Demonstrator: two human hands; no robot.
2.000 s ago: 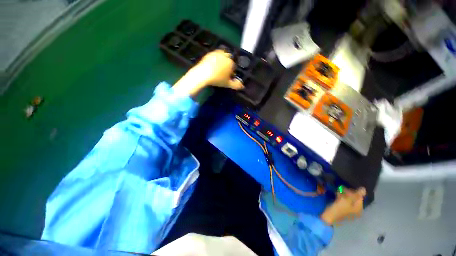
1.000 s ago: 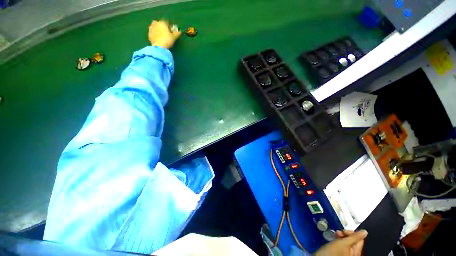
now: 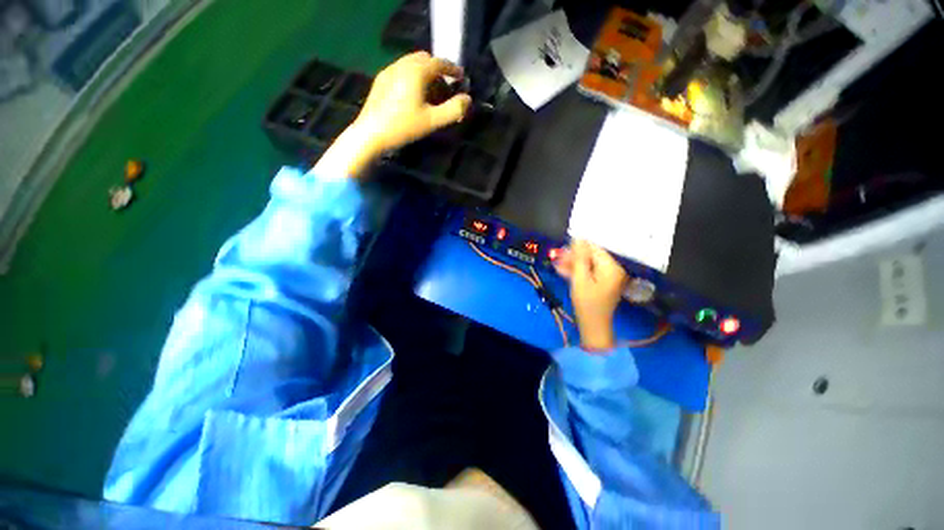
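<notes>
My left hand (image 3: 409,101) is above the black parts tray (image 3: 484,193). Its thumb and fingertips close around a small dark round unit (image 3: 452,85), partly hidden and blurred. My right hand (image 3: 595,285) is at the blue front of the control box (image 3: 683,311), fingers somewhat apart, with no object visible in it. The orange fixture nests (image 3: 619,47) are at the back under the machine head (image 3: 714,98), where a yellow glow shows. The tray pockets under my left hand are hidden.
The green belt (image 3: 207,124) carries small round pieces (image 3: 122,196) at the left. A white paper (image 3: 631,186) lies on the black top. A printed white paper (image 3: 540,57) is behind the tray, beside a white post (image 3: 447,29). An orange-brown cable (image 3: 507,267) crosses the blue front.
The view has swung right. My left hand has moved from pieces on the belt to above the tray. My right hand is now at the panel's middle, and a red light shows at its right end.
</notes>
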